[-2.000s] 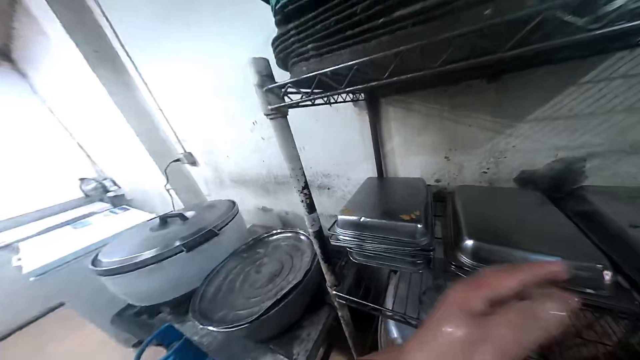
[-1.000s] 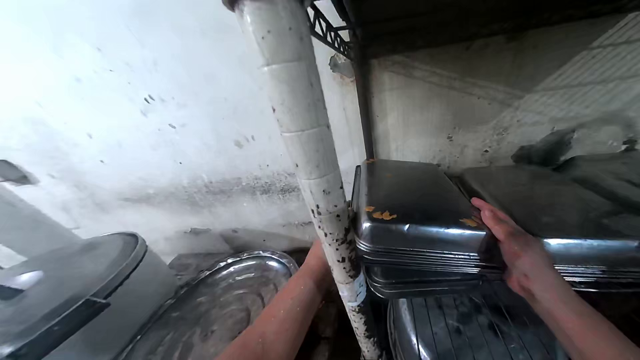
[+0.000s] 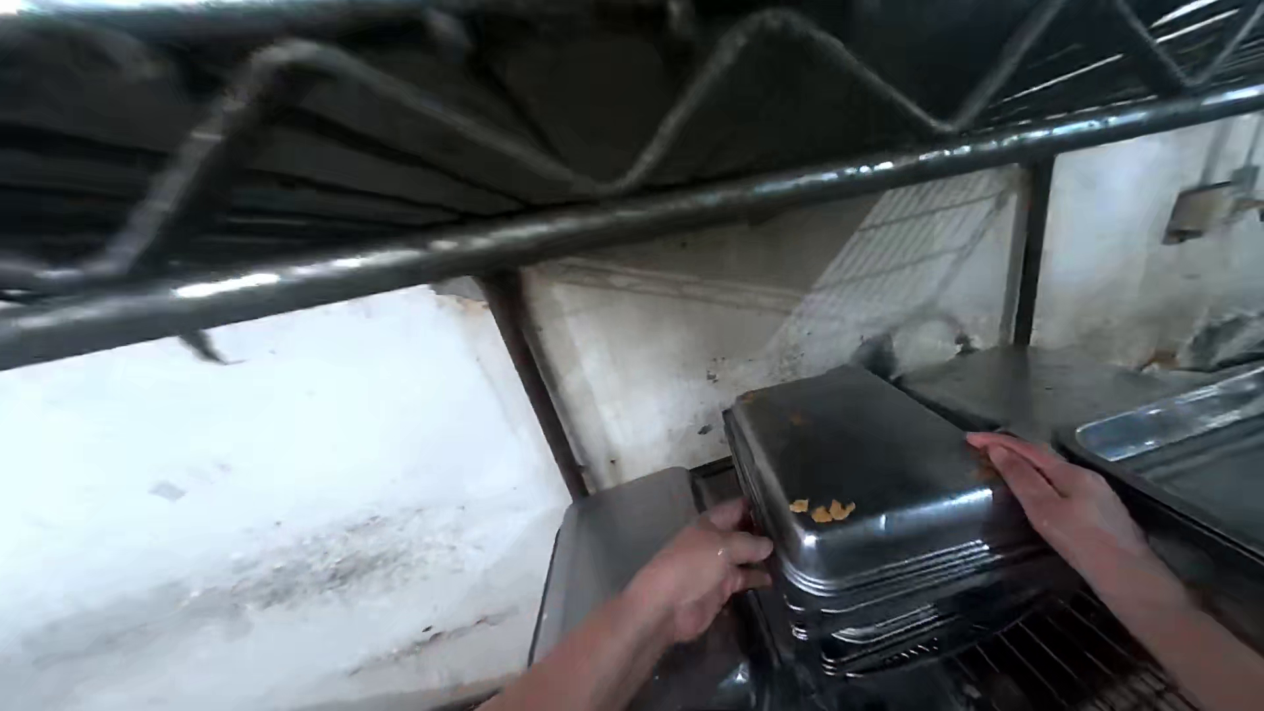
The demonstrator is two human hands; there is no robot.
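A stack of upturned stainless steel pans (image 3: 869, 464) stands on a wire shelf, right of centre, with orange-brown bits stuck to its top pan. My left hand (image 3: 706, 568) grips the stack's left side, its fingertips at the rims. My right hand (image 3: 1057, 494) holds the right side, the fingers resting on the top pan's edge. The underside of the stack is hidden. Just left of it lies another metal pan (image 3: 617, 553), partly behind my left forearm.
A metal rail of the upper wire shelf (image 3: 632, 212) crosses close above my hands. Dark posts (image 3: 538, 385) stand behind. A flat metal sheet (image 3: 1027, 390) and a shallow metal tray (image 3: 1175, 415) lie at the right. The wire shelf (image 3: 1076, 642) shows below the stack.
Both hands now hold the pan stack, which stands apart from the pans at its right that it sat beside earlier. The view has shifted strongly; the pot and round tray have left it.
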